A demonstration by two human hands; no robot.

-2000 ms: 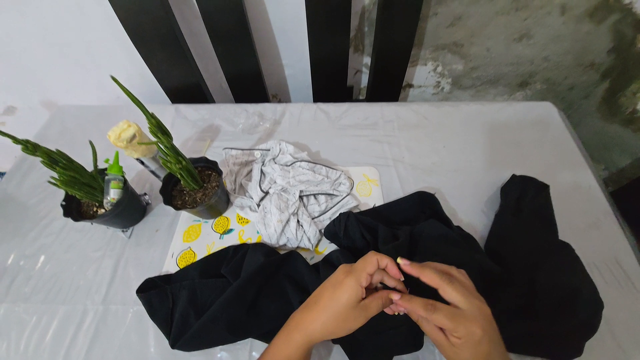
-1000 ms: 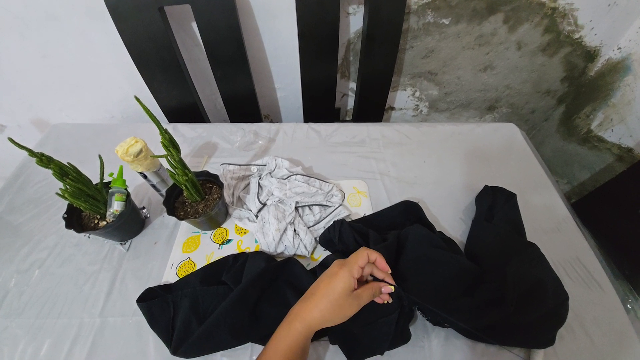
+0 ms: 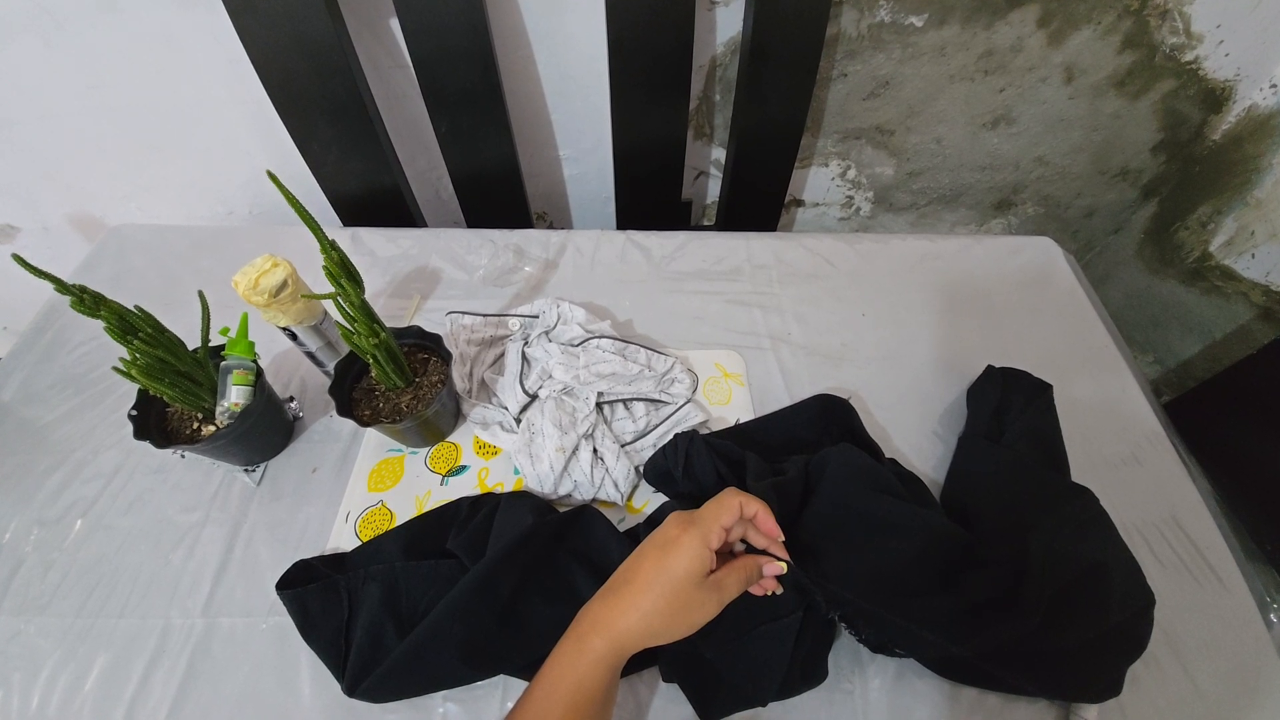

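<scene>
Across the front of the table lies a crumpled black cloth garment (image 3: 960, 560), with part of it bunched towards the left. Above its middle is my left hand (image 3: 700, 570), thumb and fingertips pinched together at a fold or edge of the black fabric. Whether something thin, such as a thread, sits between the fingertips cannot be made out. My right hand is out of the frame. Just behind the black garment rests a crumpled white patterned garment with dark piping (image 3: 590, 400), on a white placemat with yellow lemon prints (image 3: 410, 480).
Two black plastic pots with green cactus-like plants (image 3: 250, 430) (image 3: 425, 400) stand at the left, one holding a small green-capped bottle (image 3: 237, 380). Between them is a cylinder with a yellow wrapped top (image 3: 318, 335). Black chair backs (image 3: 650, 120) rise behind the plastic-covered table (image 3: 900, 290).
Two seconds ago both hands met over the black garment; my right hand has since left the view. My left hand stays over the garment's middle, fingers pinched.
</scene>
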